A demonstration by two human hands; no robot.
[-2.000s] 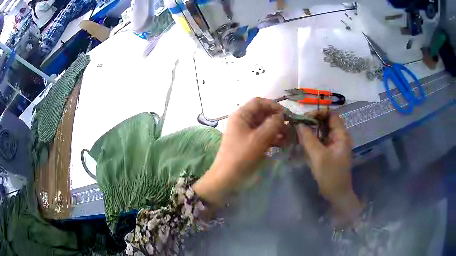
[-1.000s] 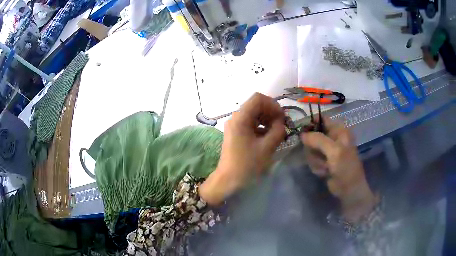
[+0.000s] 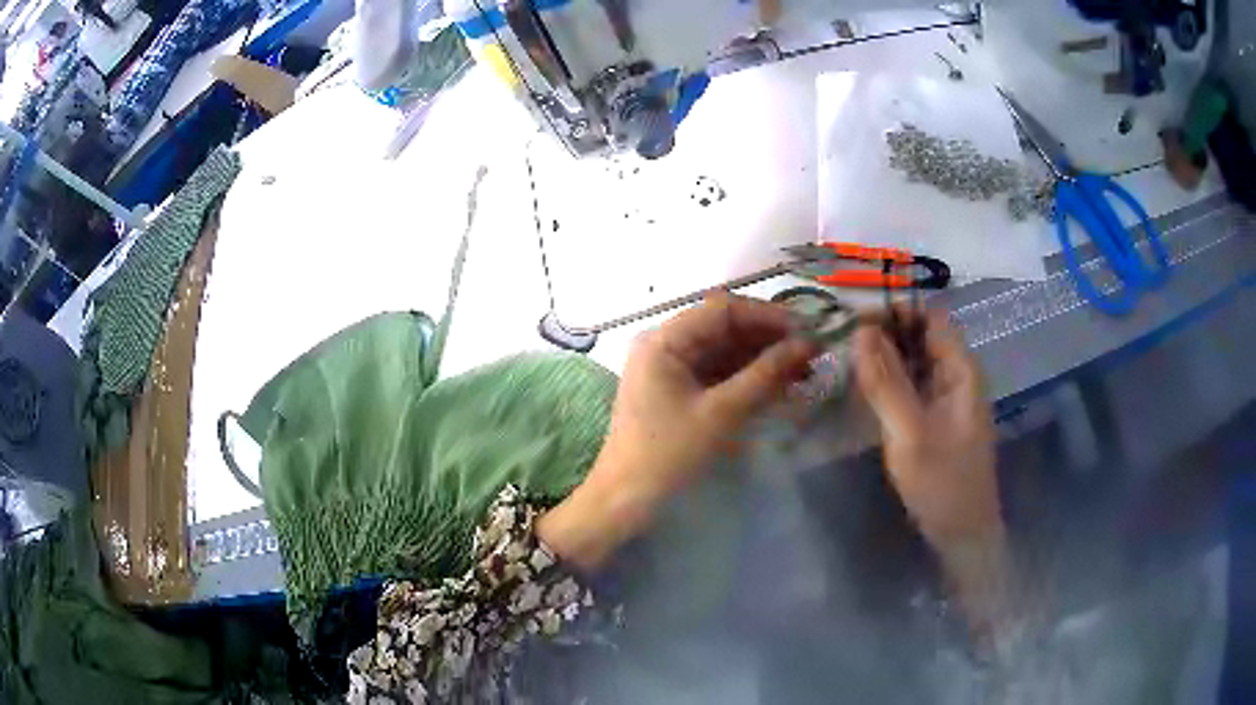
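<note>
My left hand (image 3: 689, 406) pinches a thin green strap (image 3: 824, 314) between thumb and fingertips, right of centre. A loop of the strap curves above the fingertips. My right hand (image 3: 944, 441) is close beside it, fingers bent around dark tweezers (image 3: 902, 306) whose prongs point up and away. The right fingertips also meet the strap; any small metal piece there is too blurred to tell. The green garment (image 3: 427, 448) with its shirred part lies on the table's front edge, left of my left forearm, with a thin strap loop at its left side.
Orange snips (image 3: 875, 265) lie just beyond my hands, with a thin rod (image 3: 675, 303) to their left. Tiny metal pieces (image 3: 964, 168) sit on white paper (image 3: 861, 207). Blue scissors (image 3: 1109, 237) lie at right. The sewing machine head (image 3: 627, 103) stands behind. Taped cardboard (image 3: 152, 455) lines the left edge.
My hands have shifted slightly; the left fingers have closed from a rounder pose and the right hand has turned more upright. The strap loop has moved. The garment has stayed in place.
</note>
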